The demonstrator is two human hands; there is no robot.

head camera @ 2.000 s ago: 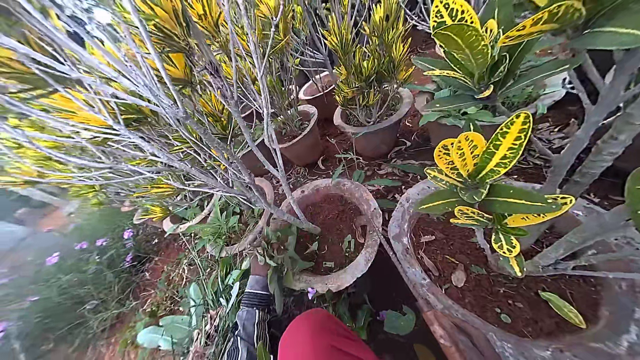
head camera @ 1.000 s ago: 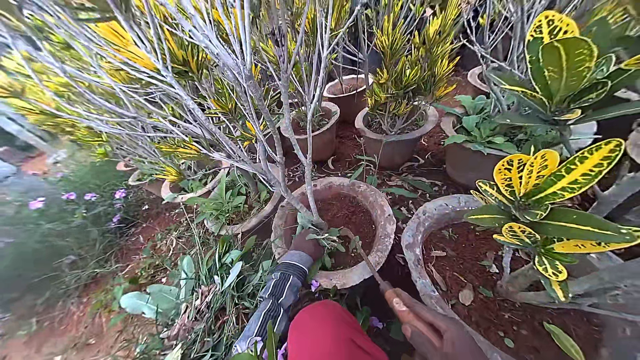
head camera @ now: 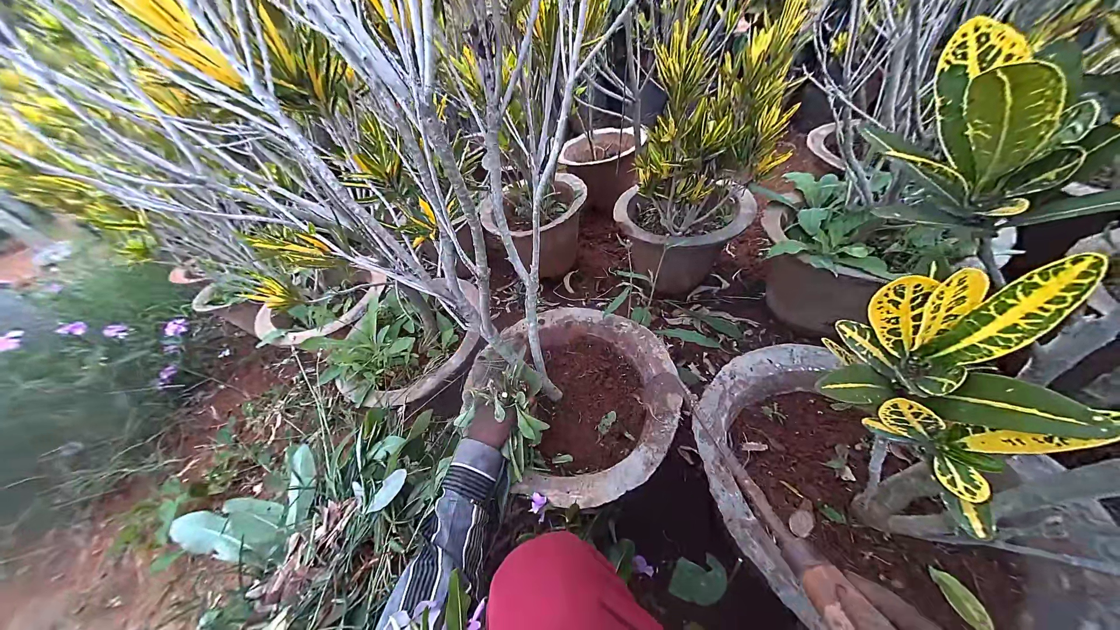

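Observation:
My left hand (head camera: 490, 426), in a striped sleeve, is at the left rim of a round pot (head camera: 652, 446) of reddish soil, closed around green weeds (head camera: 522, 420) that partly hide the fingers. Grey stems of a shrub (head camera: 532, 306) rise from that pot beside the hand. At the bottom right, my right hand (head camera: 875, 605) is partly cut off by the frame's edge and grips the wooden handle (head camera: 801, 556) of a thin hand tool. The tool's shaft (head camera: 744, 481) crosses the rim of the larger pot, and its tip is near the smaller pot's right rim.
The larger pot (head camera: 722, 411) on the right holds a yellow-and-green croton (head camera: 954, 376). More potted plants (head camera: 687, 254) stand behind. Low weeds (head camera: 385, 481) and cut grass lie left of my sleeve. A knee in red cloth (head camera: 564, 586) shows at the bottom.
One second ago the tool's tip was over the round pot's soil near my left hand; it is now back at the right rim. My left hand has shifted from inside the pot to its left rim.

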